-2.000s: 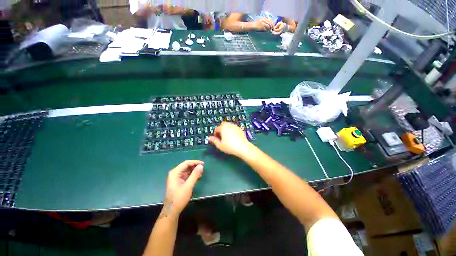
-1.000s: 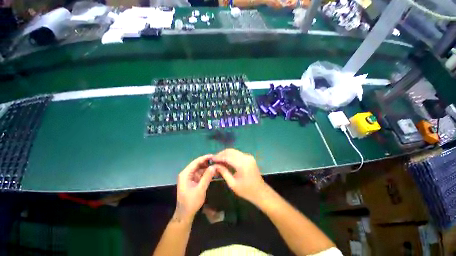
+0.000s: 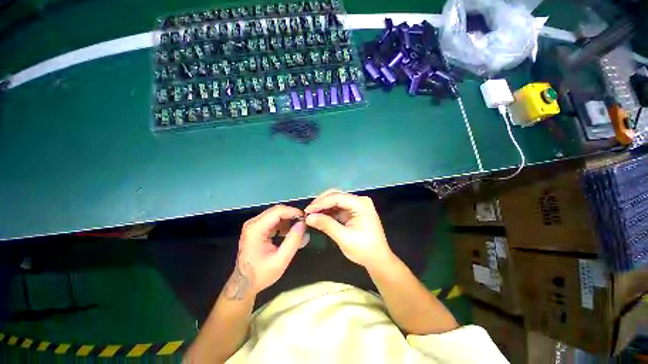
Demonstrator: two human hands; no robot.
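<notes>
My left hand [image 3: 268,244] and my right hand [image 3: 349,224] meet over my lap, just off the bench edge. Their fingertips pinch a tiny dark piece [image 3: 303,218] between them, mostly hidden by the fingers; it may be a circuit board assembly. The clear blister tray [image 3: 213,124] holds rows of green-black assemblies, with several upright purple housings [image 3: 320,97] at the right of its front row. A loose pile of small black parts [image 3: 297,129] lies in front of the tray. A heap of loose purple housings [image 3: 405,58] lies right of it.
A crumpled clear bag [image 3: 490,35] sits behind the housing heap. A white adapter [image 3: 497,93] with its cable and a yellow control box [image 3: 536,104] are at the right. Brown cartons [image 3: 554,213] and a ribbed tray stack [image 3: 620,213] stand below the bench at right.
My right hand has come from the tray's front edge to meet my left hand over my lap. The view has tilted further down, and the far bench has left it.
</notes>
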